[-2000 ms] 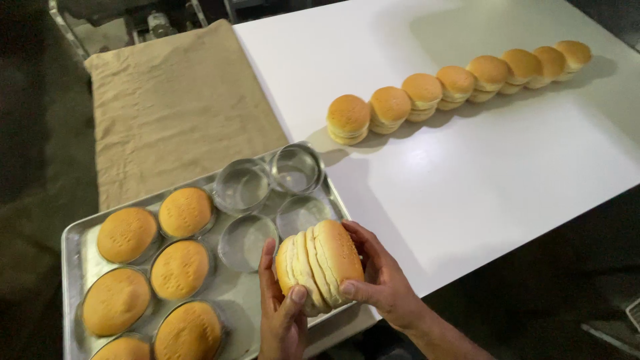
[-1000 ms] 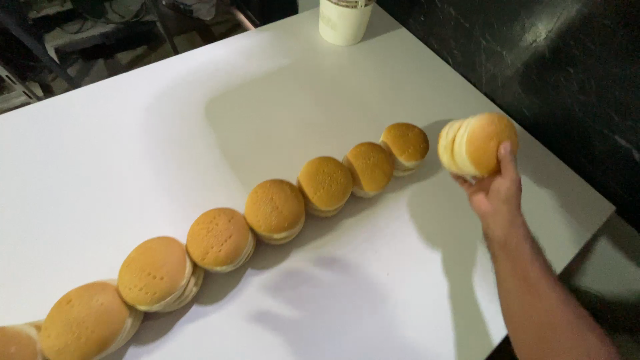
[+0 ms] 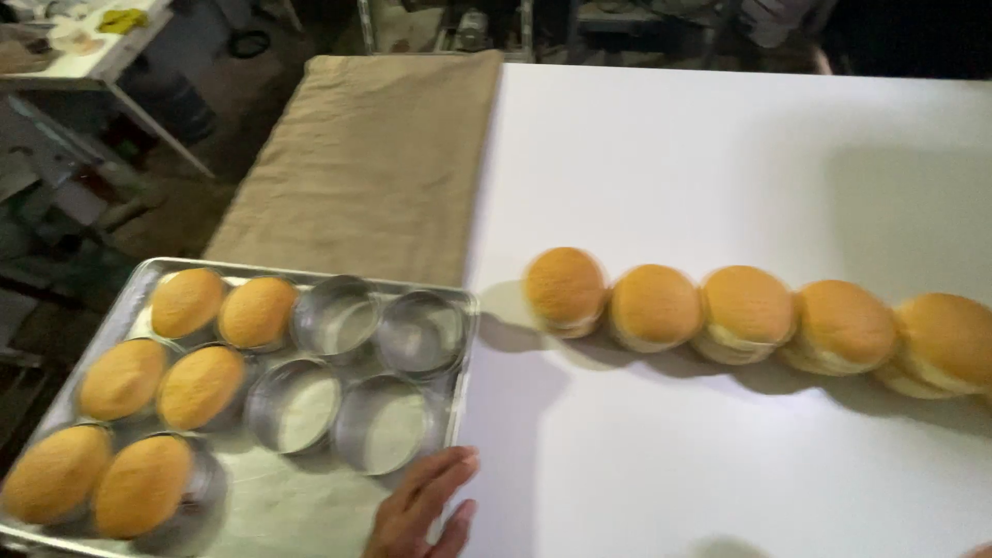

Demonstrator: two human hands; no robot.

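My left hand [image 3: 430, 504] is over the lower right edge of the metal baking tray [image 3: 294, 504], fingers apart and holding nothing. Just above it are several ring moulds without buns, one of them a metal ring mould [image 3: 384, 425]. At the tray's left, several golden buns, such as this bun [image 3: 201, 387], sit in moulds. A row of stacked round buns [image 3: 655, 306] runs across the white table [image 3: 659, 178] toward the right edge. Only a sliver of what looks like my right hand [image 3: 978, 552] shows in the bottom right corner; its grip is hidden.
Beyond the tray, a brown cloth [image 3: 372, 170] covers the table's left part. A second white-topped table [image 3: 85, 66] with a yellow cloth [image 3: 122, 21] and other items stands at the upper left. Metal frames stand behind the main table.
The view has swung back left to the tray. One second ago a hand held a stacked bun beyond the row's far end; two seconds ago both hands held one over the tray.
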